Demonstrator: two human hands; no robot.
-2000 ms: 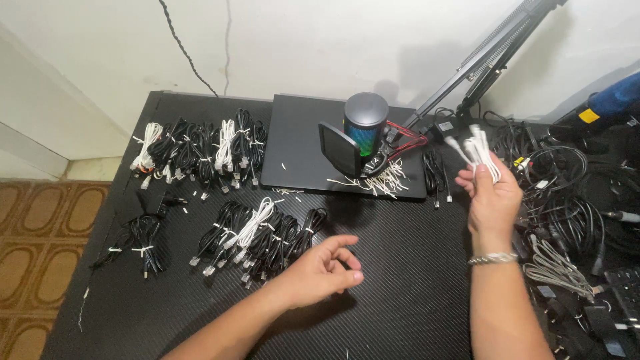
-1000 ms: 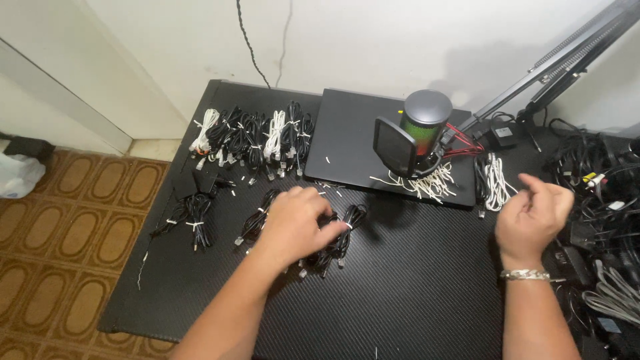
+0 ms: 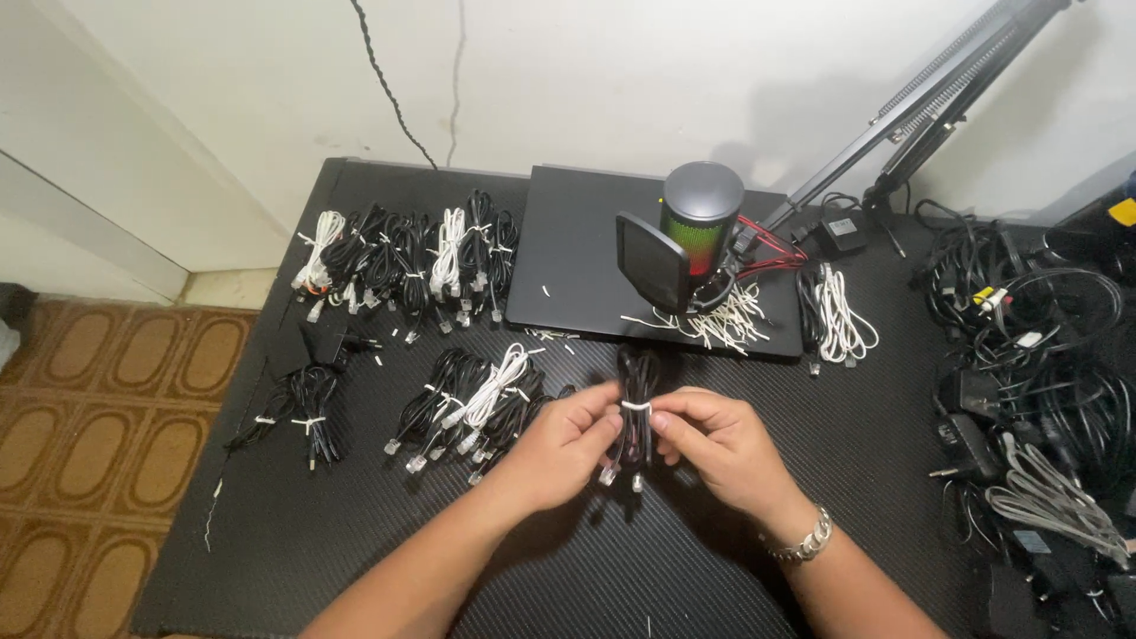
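Between my two hands is a black cable bundle (image 3: 637,382) with a white twist tie round its middle and clear plugs at its lower end. My left hand (image 3: 568,444) pinches its left side, and my right hand (image 3: 719,444) has thumb and finger at the tie on its right. Left of my left hand lie more tied black cables and a white cable bundle (image 3: 497,386). A row of tied black and white cables (image 3: 413,257) sits farther back. Beyond my right hand, a white cable coil (image 3: 839,315) lies beside a black one.
A closed black laptop (image 3: 577,257) bears loose white twist ties (image 3: 728,324). A microphone (image 3: 701,213) with a pop filter (image 3: 652,262) hangs over it on a boom arm (image 3: 896,115). Tangled cables and adapters (image 3: 1056,417) cover the right side. Black adapter cables (image 3: 311,408) lie at left.
The white cable my right hand held two seconds ago lies beside the laptop. My left hand has come from the front cable group, and both hands are now together at a black bundle.
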